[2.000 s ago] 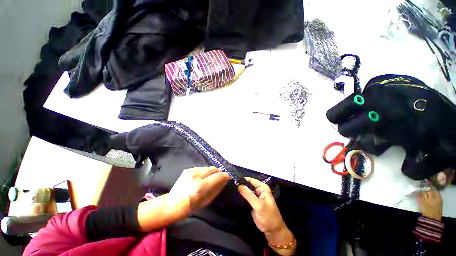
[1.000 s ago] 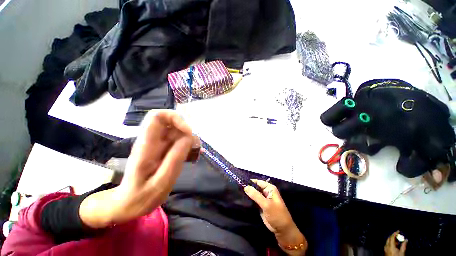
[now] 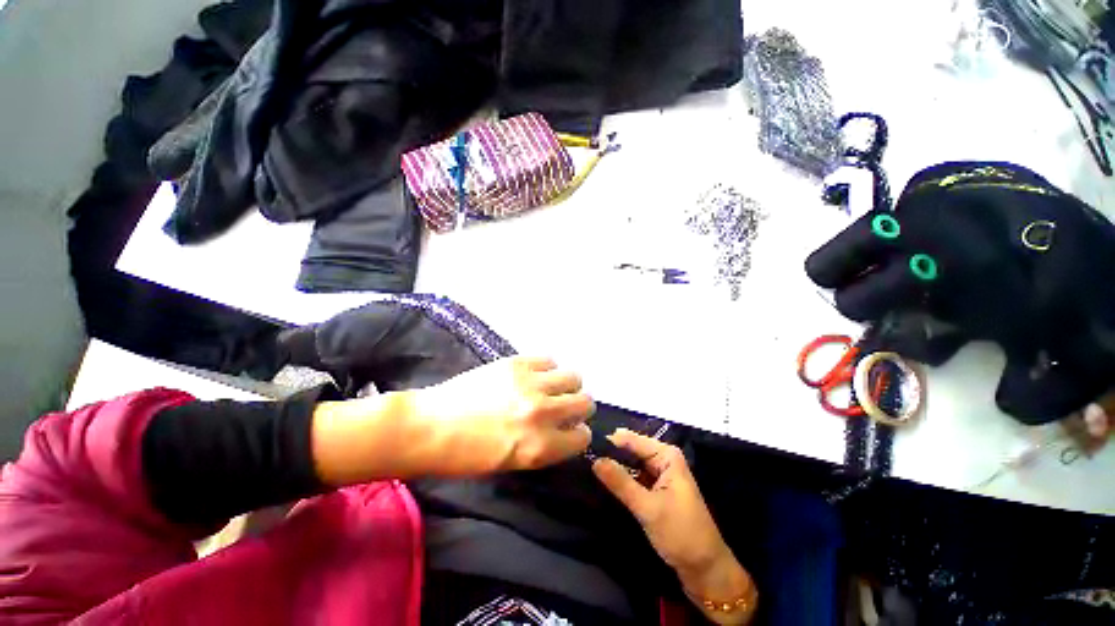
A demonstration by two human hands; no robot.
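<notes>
A black garment lies over my lap and the table edge. A glittering silver trim runs along its edge towards my hands. My left hand is over the trim, its fingers bent together beside my right fingertips; what they pinch is hidden. My right hand, with a gold bracelet, pinches the garment edge between thumb and fingers. No needle or thread can be made out.
On the white table are a striped bundle, small snips, loose silver beads, red-handled scissors, a tape roll, a black bag and piled black garments. Another person's fingers show at right.
My left hand went from the trim up and left, palm and fingers raised, and is now back down beside my right hand. My right hand has stayed on the garment edge.
</notes>
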